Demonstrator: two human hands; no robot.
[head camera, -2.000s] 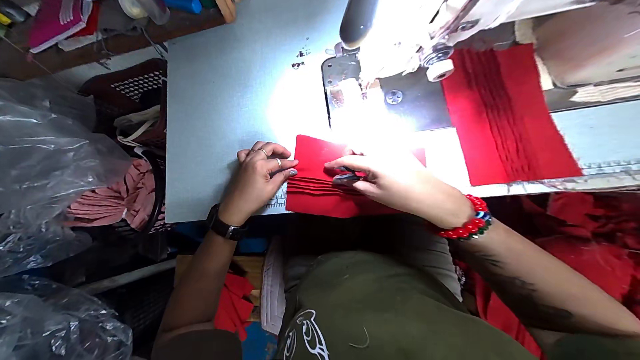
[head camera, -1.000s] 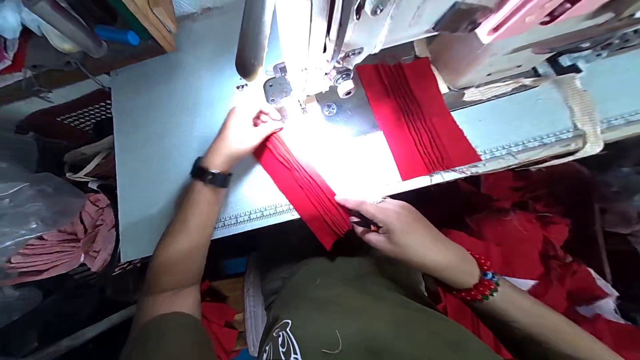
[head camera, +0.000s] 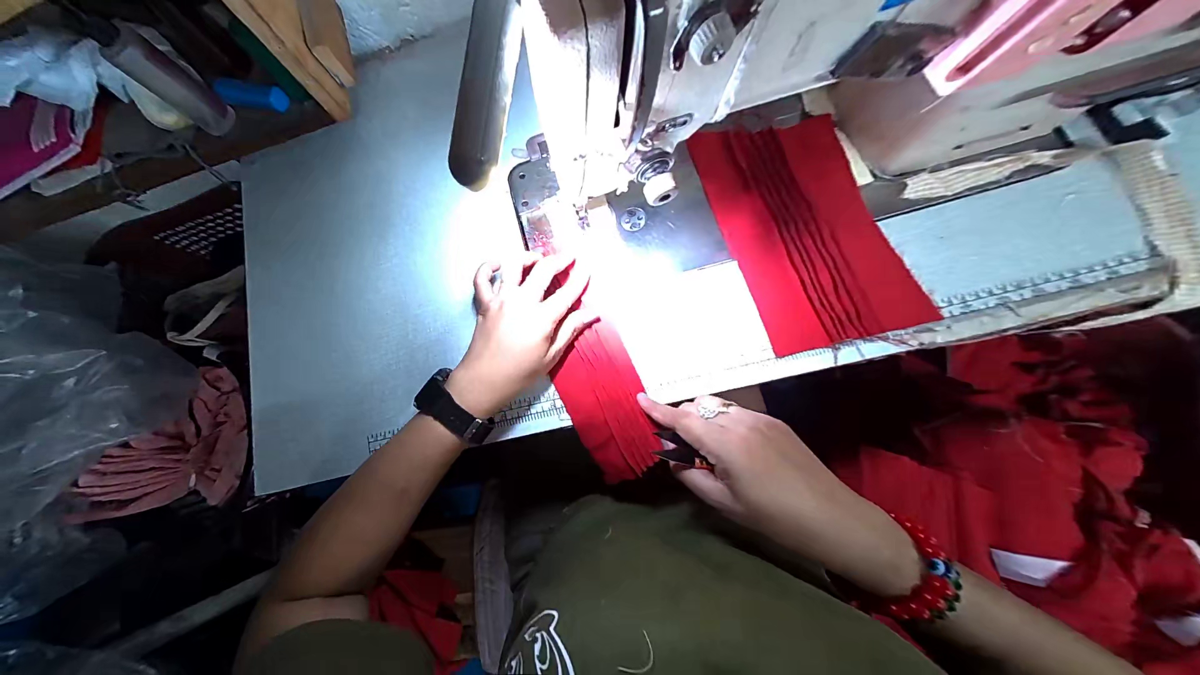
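A strip of red pleated fabric (head camera: 605, 398) runs from the needle area of a sewing machine (head camera: 600, 103) over the table's front edge. My left hand (head camera: 525, 323) lies spread on its upper part, fingers near the presser foot (head camera: 582, 214). At the lower end, my right hand (head camera: 741, 459) touches the strip's right side with a fingertip and holds small dark thread snips (head camera: 682, 453) under the fingers. Glare hides part of the cloth beside the needle. A second red pleated piece (head camera: 816, 234) lies flat to the right of the needle.
Red fabric pieces (head camera: 1031, 450) are heaped below the table at the right. Clear plastic bags (head camera: 84, 375) and a gathered pink cloth (head camera: 178, 450) stand left of the grey tabletop (head camera: 328, 281). A wooden shelf edge (head camera: 291, 56) is at the upper left.
The pleated strip lay crosswise at the table's front edge, then was turned lengthwise towards the needle. Since the last earlier frame, my left hand has come down flat over its upper part.
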